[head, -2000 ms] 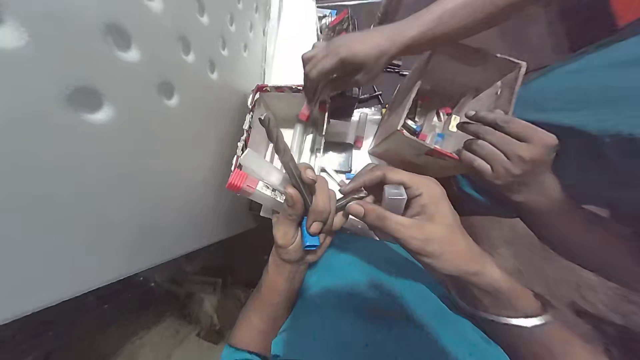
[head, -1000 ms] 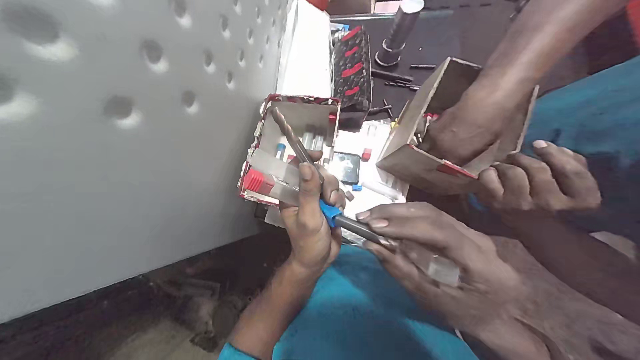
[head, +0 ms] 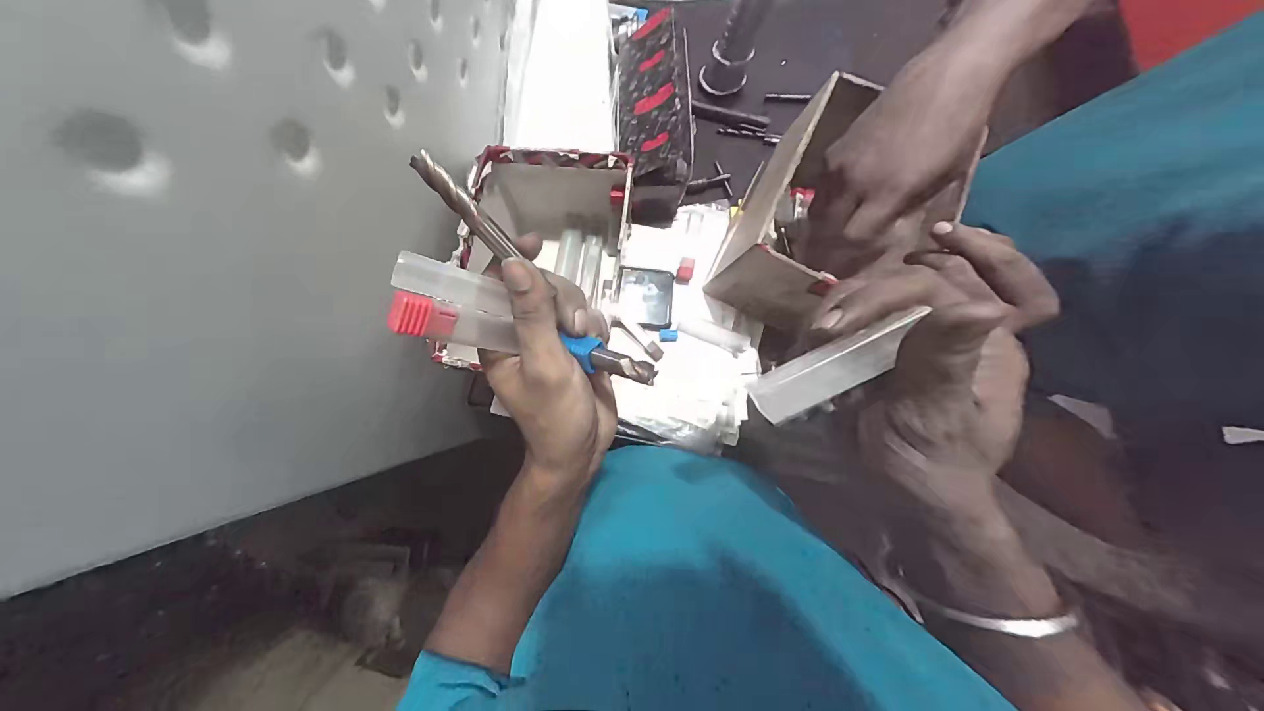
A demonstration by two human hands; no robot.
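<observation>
My left hand (head: 548,365) grips several things at once: a long fluted end mill (head: 469,207) slanting up to the left, clear plastic tool tubes, one with a red ribbed cap (head: 423,314), and a shorter cutter (head: 624,365) with a blue sleeve (head: 583,352). At the right, my right hand (head: 938,385), with a metal bangle at the wrist, holds a translucent plastic tube (head: 834,370). It is beside an open cardboard box (head: 775,281). A co-worker's hand (head: 899,148) reaches into that box; its contents are mostly hidden.
Behind my left hand stands another cardboard box (head: 553,183) with clear tubes inside. Between the boxes lie papers, a dark square case (head: 647,296) and small caps. Drill bits (head: 749,134) and a cylindrical metal holder (head: 728,69) are farther back. A dimpled grey panel (head: 247,296) borders the left.
My right hand has moved right, away from the blue-sleeved cutter in my left hand. The co-worker's reaching hand, over the left box two seconds ago, is now in the right one.
</observation>
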